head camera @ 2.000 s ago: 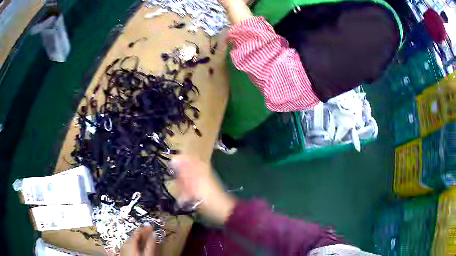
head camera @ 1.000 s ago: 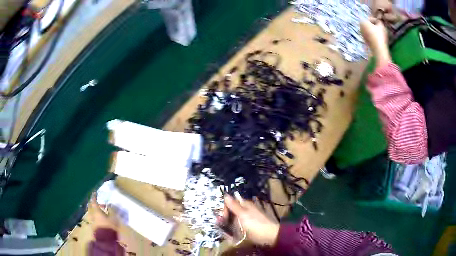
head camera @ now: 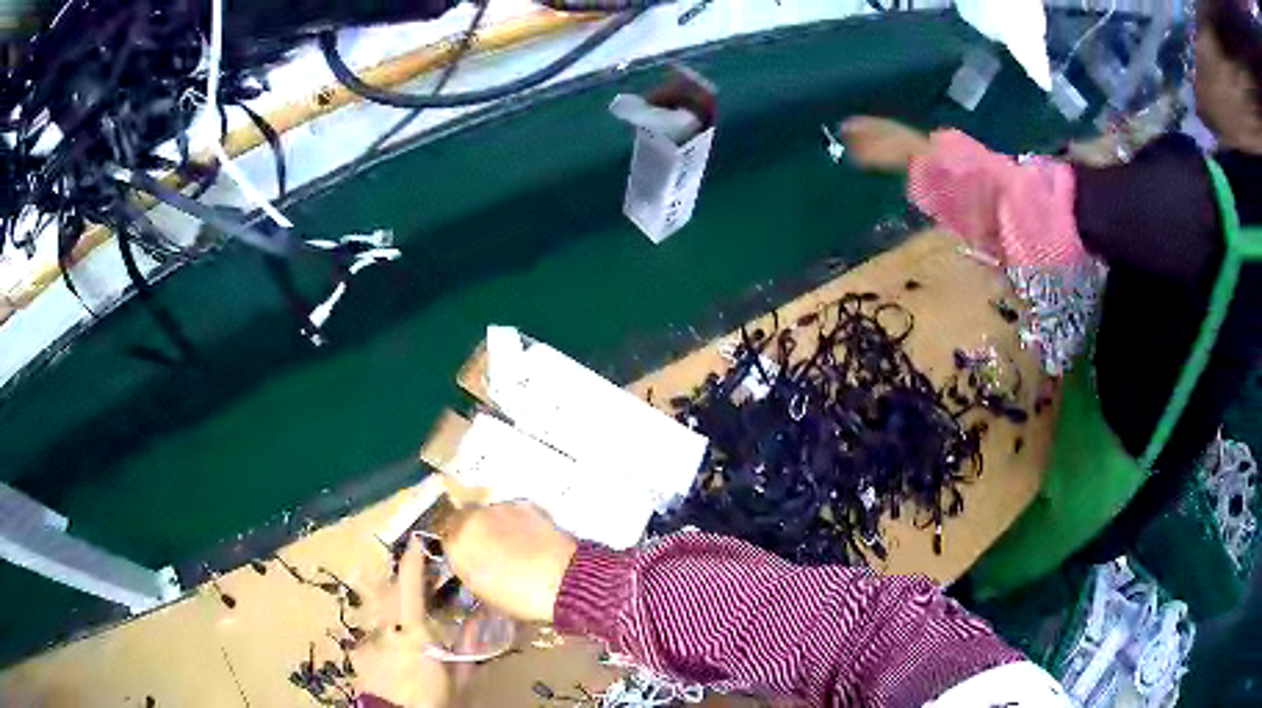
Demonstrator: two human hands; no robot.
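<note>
Two slim white cartons lie side by side at the bench edge, the upper carton (head camera: 595,408) and the lower carton (head camera: 547,477), with brown open ends facing left. My right hand (head camera: 509,560) is bent over small dark-and-white corded pieces (head camera: 433,553) at its fingertips, beside a pale flap (head camera: 411,509). My left hand (head camera: 406,653) is blurred just below, one finger pointing up; its grip is unclear. A thin pale loop (head camera: 471,650) shows between the hands. The black cord heap (head camera: 844,429) is right of the cartons. White cords (head camera: 644,687) show partly below my right sleeve.
An open carton (head camera: 669,173) and white corded pieces (head camera: 346,277) are on the green belt (head camera: 457,263). Another white box (head camera: 83,560) is at left. Black straps (head camera: 97,125) hang at upper left. A neighbour's hand (head camera: 886,143) reaches over the belt.
The view has swung left. My right hand has moved from the white cord pile to my left hand, left of that pile. The neighbour's arm now reaches over the belt.
</note>
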